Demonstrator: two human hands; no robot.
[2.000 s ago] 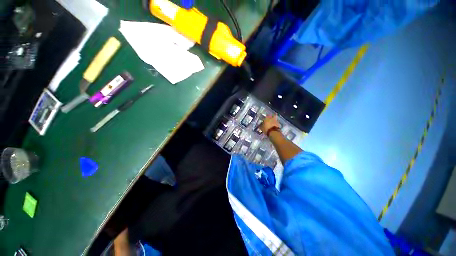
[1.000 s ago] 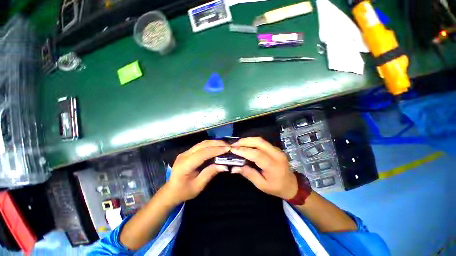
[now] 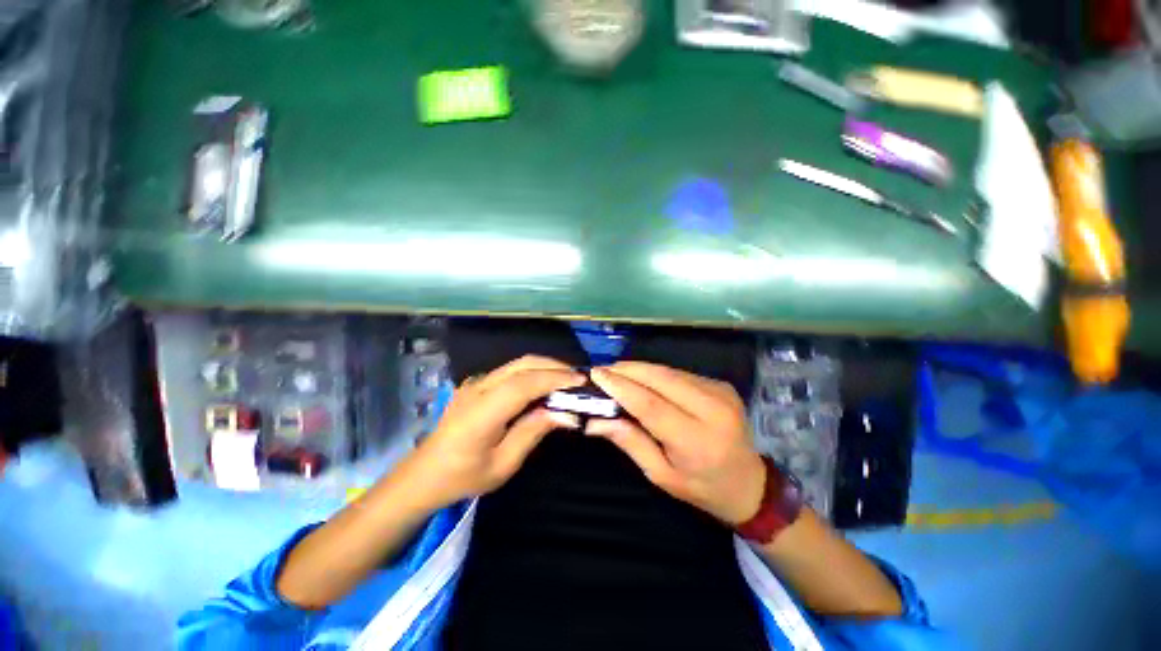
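Observation:
A small mobile phone unit (image 3: 586,403), dark with a silvery rim, is held over the lap just below the bench edge. My left hand (image 3: 499,426) grips its left end with thumb and fingers. My right hand (image 3: 681,430) grips its right end. The fingers of both hands nearly meet over the unit and hide most of it. Only its silvery edge shows between the thumbs and fingers.
The green bench (image 3: 382,191) bears a phone (image 3: 229,172), a yellow-green label (image 3: 464,95), a blurred blue pick (image 3: 700,205), tweezers (image 3: 866,193) and a yellow electric screwdriver (image 3: 1089,261). Blister trays (image 3: 796,407) stand below the bench edge on both sides.
My right hand came back from the tray below the bench between the two earlier frames. Since then the view has turned, shifting the bench things; both hands keep hold of the unit.

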